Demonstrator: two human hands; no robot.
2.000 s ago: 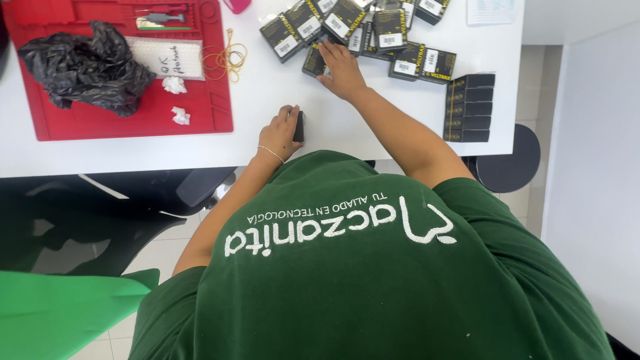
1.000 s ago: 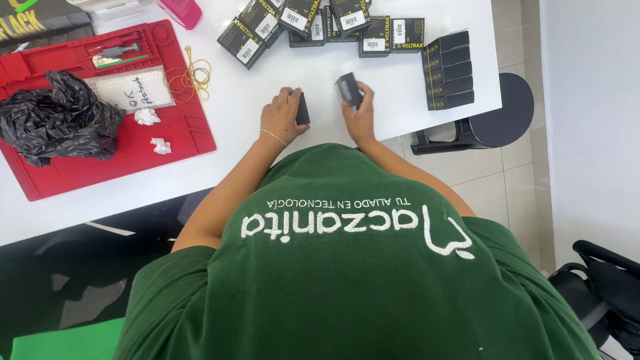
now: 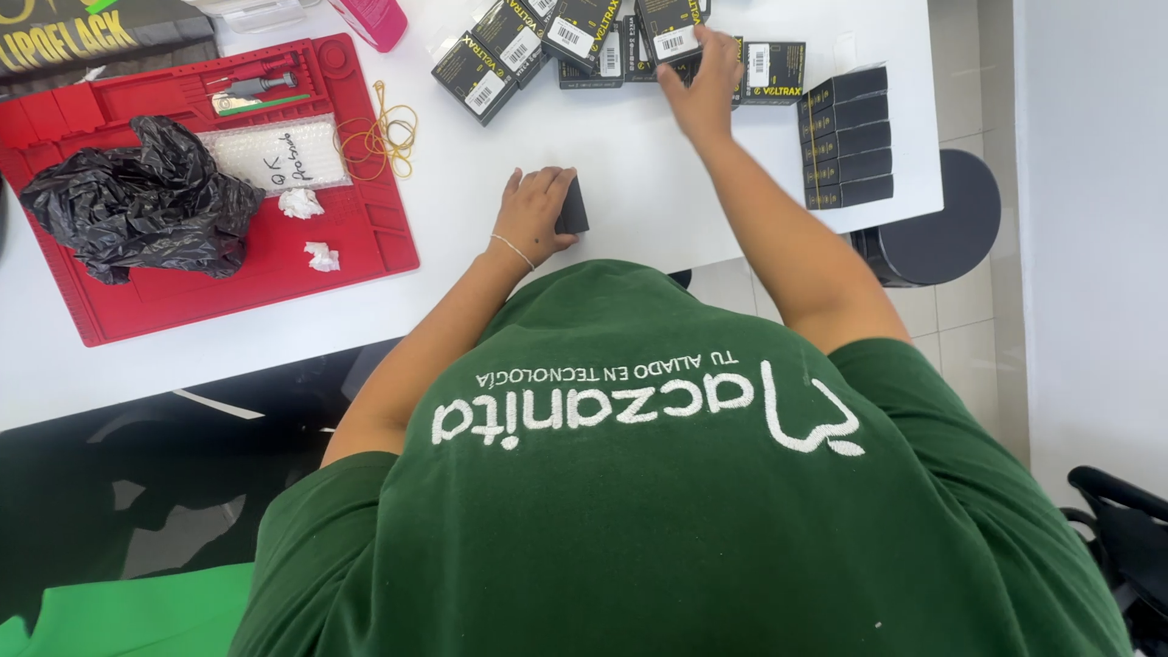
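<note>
My left hand (image 3: pixel 537 214) is closed around a small black box (image 3: pixel 573 208) that stands on the white table near its front edge. My right hand (image 3: pixel 710 87) is at the pile of black Voltrax boxes, thumb and fingers at the lower corner of a box (image 3: pixel 671 27) with a white label; whether it grips that box is not clear. More labelled boxes (image 3: pixel 474 78) lie to the left of it, overlapping at angles. To the right, several black boxes (image 3: pixel 849 137) form a neat row by the table's right edge.
At left a red work mat (image 3: pixel 365 228) holds a crumpled black plastic bag (image 3: pixel 146 201), a bubble-wrapped packet (image 3: pixel 278 155), crumpled paper (image 3: pixel 321 256) and a screwdriver (image 3: pixel 260 84). Yellow elastic bands (image 3: pixel 392 137) lie over its edge. A dark stool (image 3: pixel 944 219) stands beyond the table's right side.
One second ago my right hand held a dark box near my left hand; now it is up at the pile, without that box. My left hand remains at the table's front edge.
</note>
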